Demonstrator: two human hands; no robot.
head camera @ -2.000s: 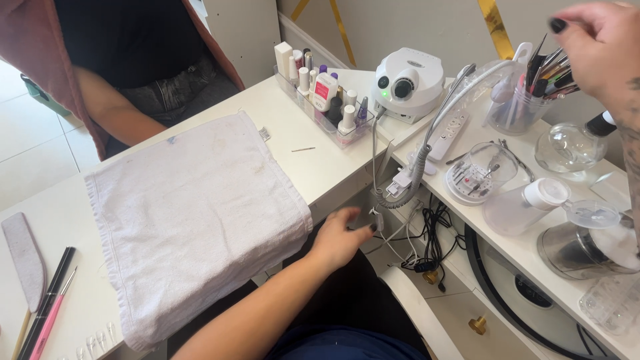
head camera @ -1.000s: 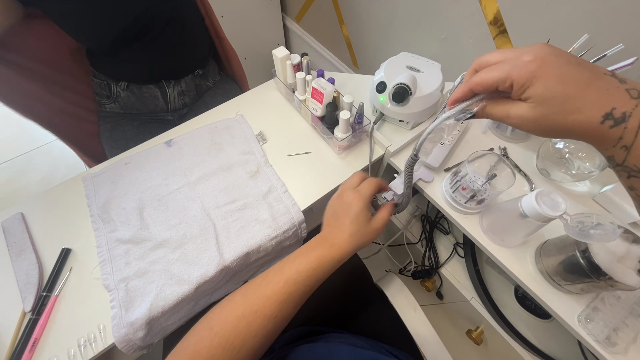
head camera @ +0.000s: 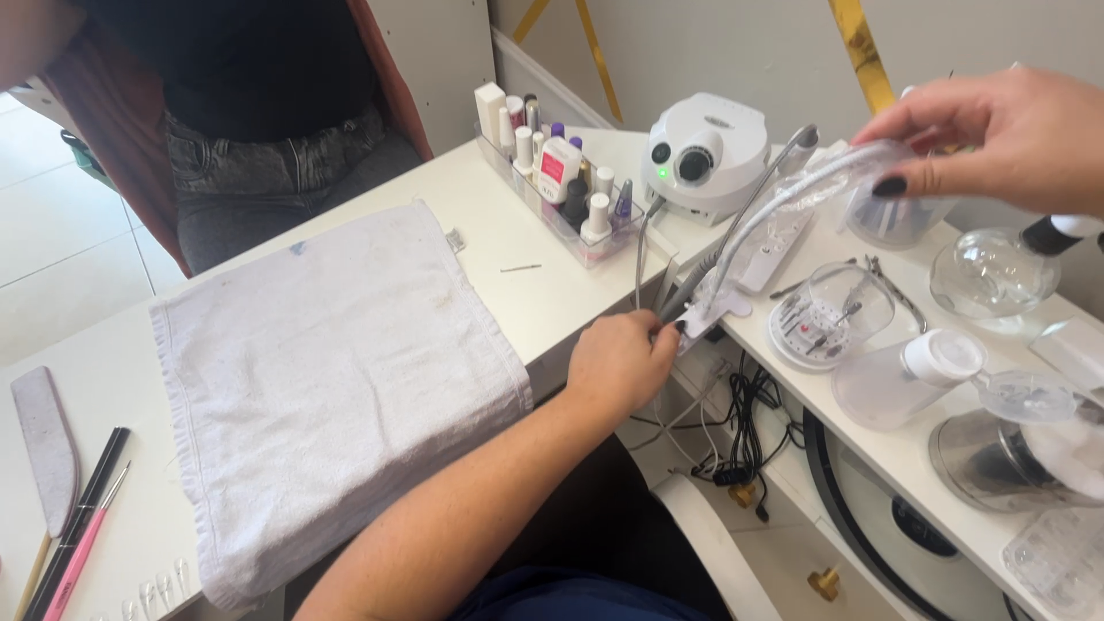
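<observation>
My left hand point(head camera: 623, 358), at the table's edge, grips a pale clip-like base point(head camera: 699, 332) with its fingertips. From this base a white flexible neck point(head camera: 768, 203) arches up to the right. My right hand point(head camera: 983, 151) pinches its upper end between thumb and fingers; what lies behind those fingers is hidden. Beside the neck runs a grey cable point(head camera: 690, 285), partly coiled. Just behind stands a white nail drill control unit point(head camera: 707, 159) with a green light lit. A folded white towel point(head camera: 319, 379) lies left of my left hand, and a thin metal piece point(head camera: 520, 268) lies beyond the towel.
Nail polish bottles fill a clear tray point(head camera: 559, 211). The right-hand shelf holds a drill bit holder point(head camera: 811, 332), a pump bottle point(head camera: 897, 379), a glass bottle point(head camera: 992, 272) and a jar point(head camera: 983, 461). Cables point(head camera: 750, 414) hang below. A file point(head camera: 45, 448) and brushes lie left; a person sits opposite.
My right hand has come down and left from the upper right and now holds the flexible neck. My left hand, open two seconds ago, has closed on the base.
</observation>
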